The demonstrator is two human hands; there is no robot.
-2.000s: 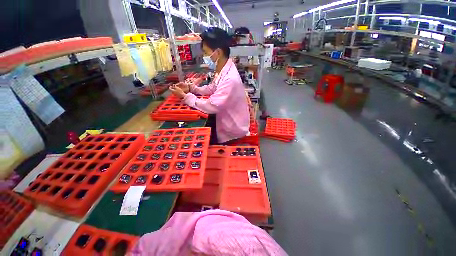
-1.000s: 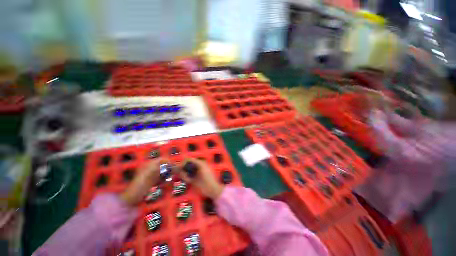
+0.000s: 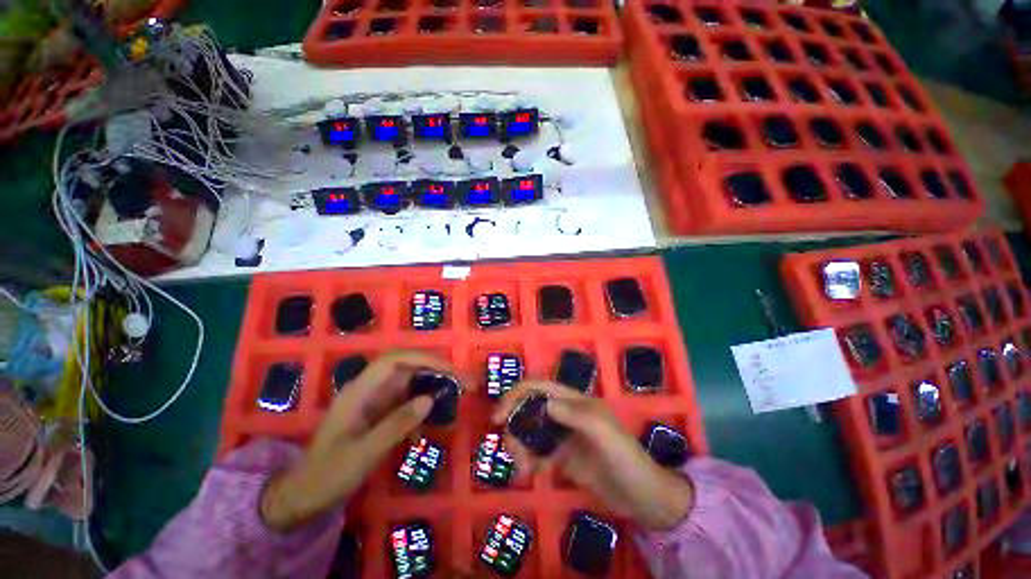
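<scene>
The red-orange working tray (image 3: 461,271) lies in front of me, with dark and lit watch bodies in its square pockets. A lit watch body (image 3: 427,309) sits in the top row. My left hand (image 3: 360,435) holds a dark watch body (image 3: 436,396) between thumb and fingers over the middle of the tray. My right hand (image 3: 599,447) holds another dark watch body (image 3: 536,424) close by, over the tray. The two held watches are apart, with a lit watch between and behind them. The hands and sleeves hide some lower pockets.
White sheet (image 3: 452,85) behind the tray carries two rows of small glowing screens (image 3: 432,127). Tangled white cables (image 3: 74,215) lie at left. A stacked tray (image 3: 661,124) is back right, a side tray (image 3: 808,266) at right, and a paper slip (image 3: 794,370) lies between trays on the green mat.
The view has turned from the aisle and another worker down to the bench. Both hands, out of view at first, hold watches over the tray, and the watch in my left hand now looks dark.
</scene>
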